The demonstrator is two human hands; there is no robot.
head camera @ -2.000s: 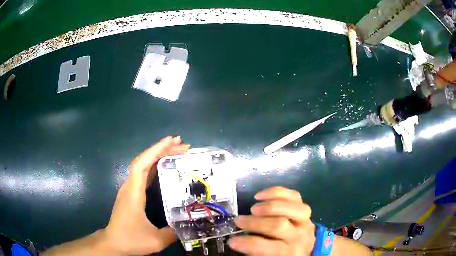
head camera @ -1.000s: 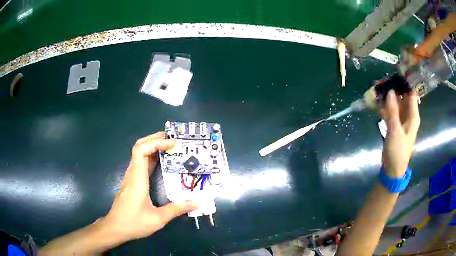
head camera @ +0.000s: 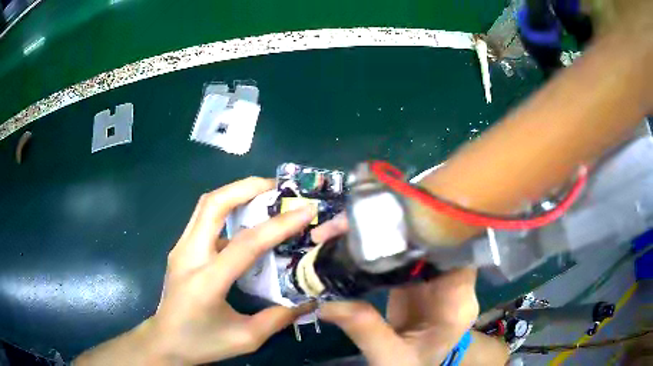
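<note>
My left hand (head camera: 215,264) holds the white adapter housing (head camera: 250,280) with its two metal pins pointing down. The circuit board (head camera: 315,180) sits tilted on the housing, its parts and yellow transformer (head camera: 299,207) facing up. My right hand (head camera: 422,314) is shut on the glue dispensing gun (head camera: 344,271), which lies across the housing's right side. The gun's cream band is close over the lower board edge. Its nozzle tip is hidden. The orange tube (head camera: 465,214) and clear body run to the right.
Stacked insulating sheets (head camera: 228,120) lie on the bench, with a single sheet (head camera: 113,129) at left. A cream tapered stick (head camera: 485,70) is by the post. The white tool is mostly hidden behind the gun. A blurred forearm and orange tube cross the right side. A brown scrap (head camera: 23,146) lies far left.
My right hand has brought the gun from the right side over to the housing. The board now shows its component side with the yellow transformer. My left fingers have moved onto the board.
</note>
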